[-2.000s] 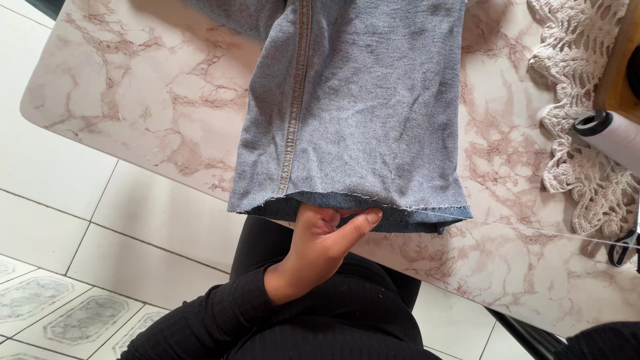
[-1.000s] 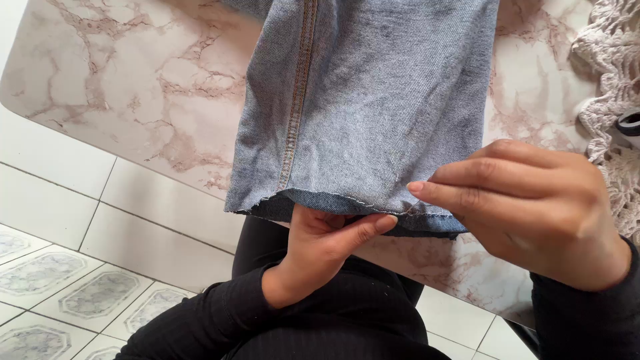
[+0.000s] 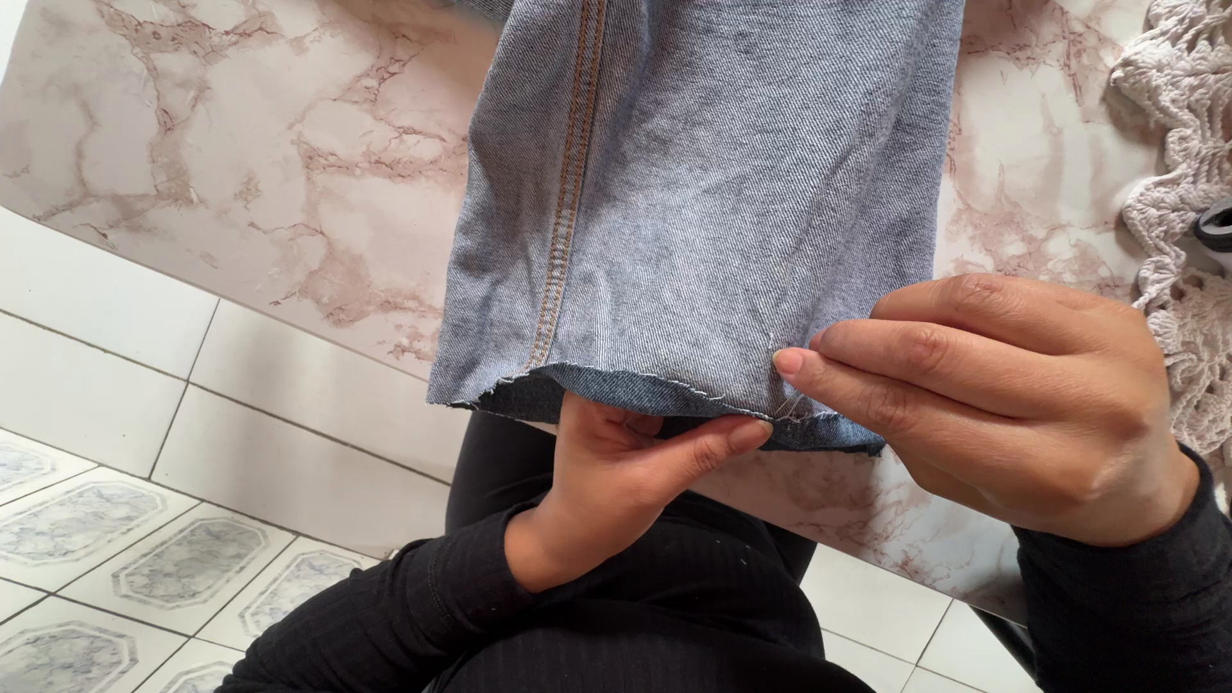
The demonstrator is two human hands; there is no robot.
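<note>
A light blue denim trouser leg lies on the marbled table, its raw, frayed edge towards me and a double-stitched seam running along its left part. My left hand holds that edge, fingers inside the opening and thumb on the near rim. My right hand is over the right part of the edge, thumb and fingertips close together beside loose threads. Whether a needle or thread is between those fingertips cannot be made out.
The marbled tabletop extends on both sides of the denim. A cream crocheted cloth lies along the right, with part of a dark round object on it. White floor tiles show below the table's edge.
My right hand, out of view two seconds ago, has come in from the right to the denim edge. My left hand keeps its hold on the edge. The view has moved somewhat.
</note>
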